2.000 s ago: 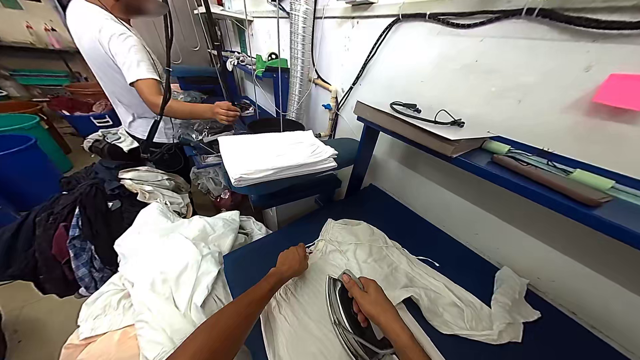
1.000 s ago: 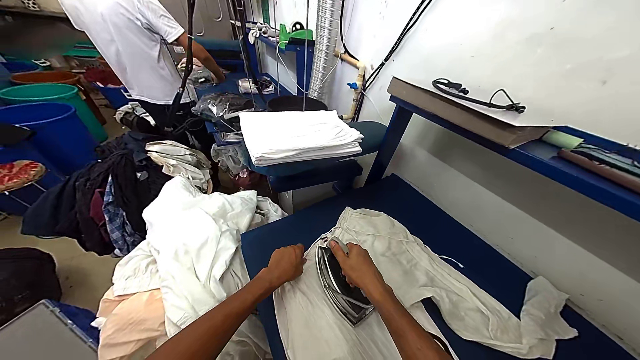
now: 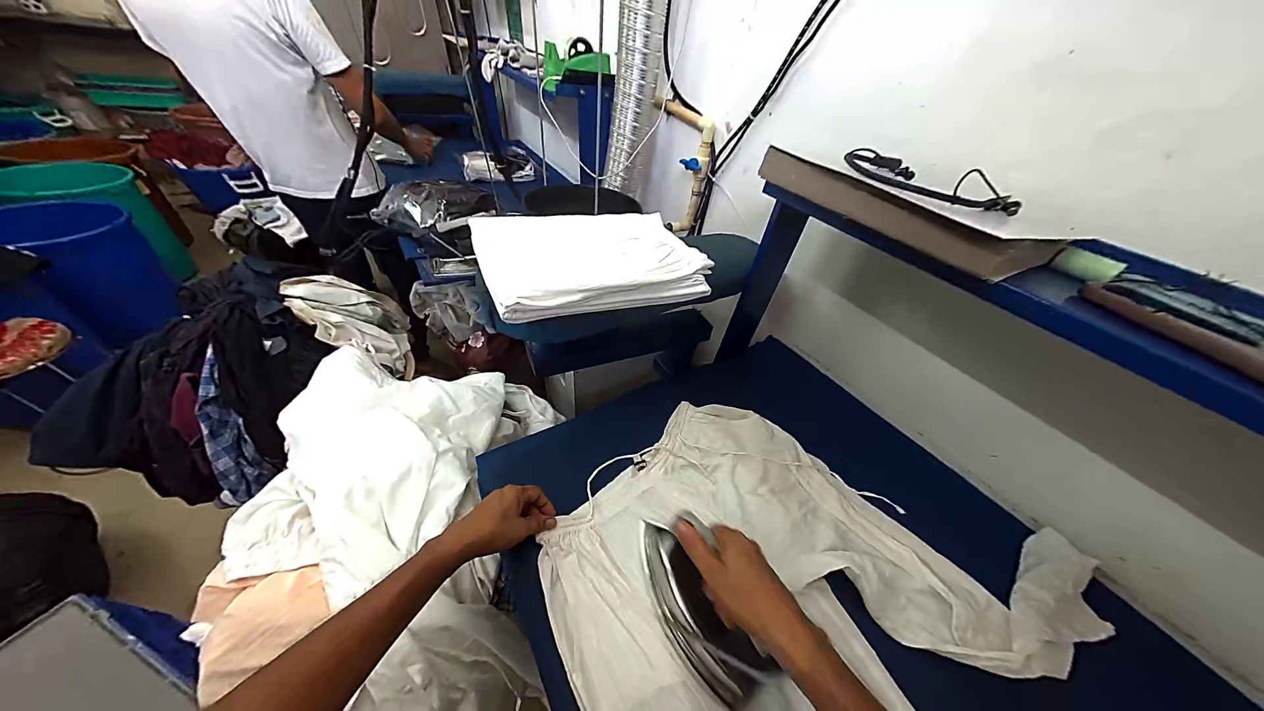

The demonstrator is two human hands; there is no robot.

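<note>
Off-white drawstring trousers lie spread on a blue padded ironing table, one leg stretched toward the right edge. My left hand pinches the gathered waistband at its left corner. In my right hand is a clothes iron, its metal soleplate edge visible over the upper part of the near leg; the iron is slightly blurred. The drawstring loops out beside the waistband, near a small dark tag.
Folded white cloths are stacked on a padded board beyond the table. White laundry and dark clothes are heaped left. A blue shelf runs along the right wall. A co-worker stands at the back left, near plastic tubs.
My left hand has moved from beside the drawstring to the waistband's left corner. The iron has moved toward me along the trousers. The co-worker has turned further away and reaches to the back table.
</note>
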